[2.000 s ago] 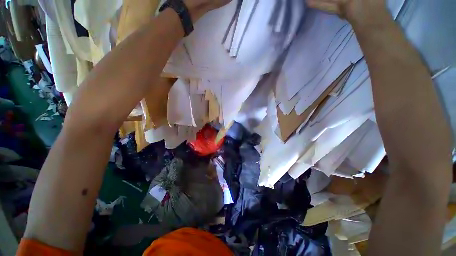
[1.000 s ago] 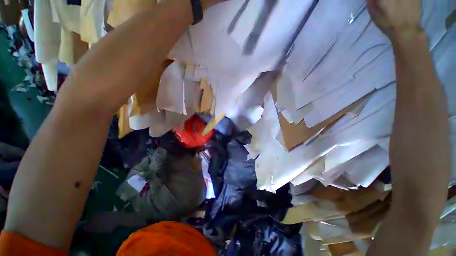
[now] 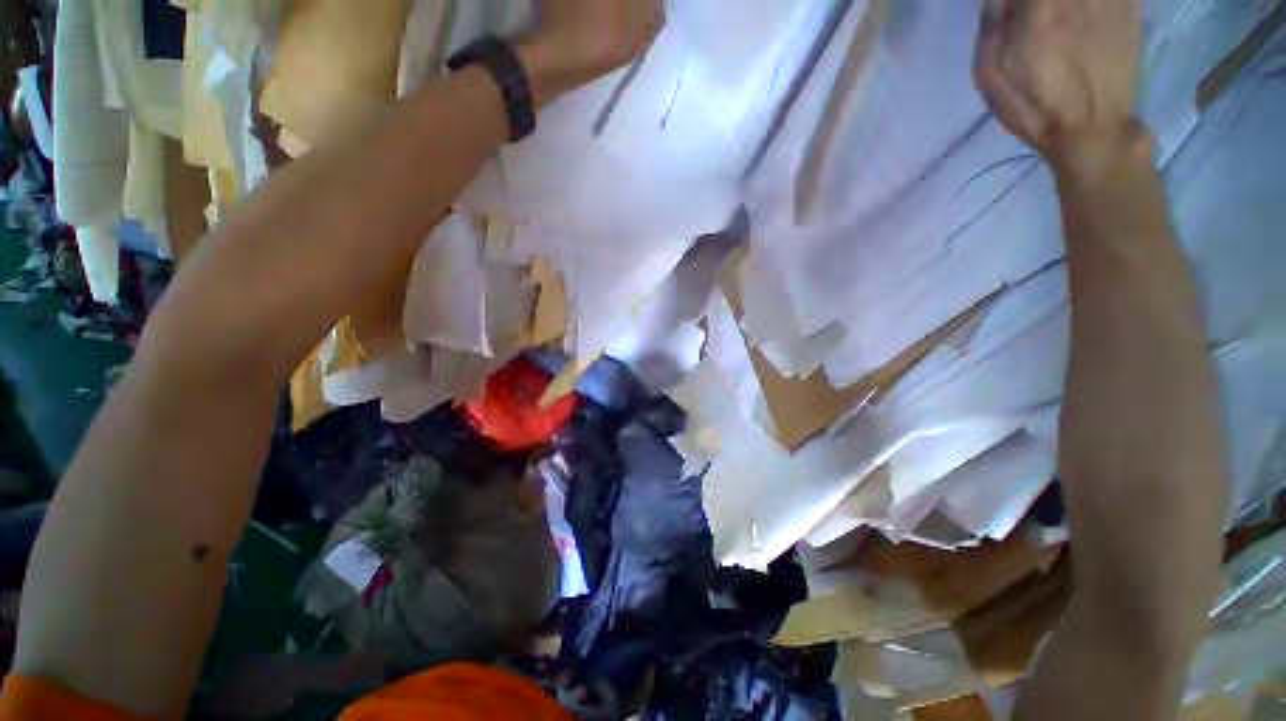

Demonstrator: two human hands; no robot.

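Observation:
White paper patterns (image 3: pixel 903 211) hang in dense layers across the upper middle and right, their cut edges pointing down. A brown card pattern (image 3: pixel 801 402) shows between them. My left hand (image 3: pixel 590 35) is at the top edge, partly cut off, against the white sheets; its fingertips are hidden. My right hand (image 3: pixel 1058 64) is at the upper right in front of the sheets, fingers bent and partly cut off by the top edge. I cannot tell whether either hand grips a sheet.
Cream patterns (image 3: pixel 92 155) hang at the left. Below are a red plastic bag (image 3: pixel 519 406), a grey-green sack (image 3: pixel 466 571) with a white label and black plastic bags (image 3: pixel 642 521). Stacked pattern pieces (image 3: pixel 903 592) lie at the lower right. Green floor (image 3: pixel 261 563) shows at the left.
My right hand has moved right, then slightly back left and lower into view. My left hand shows more below the top edge. The white sheets on the right have spread, and the view has shifted.

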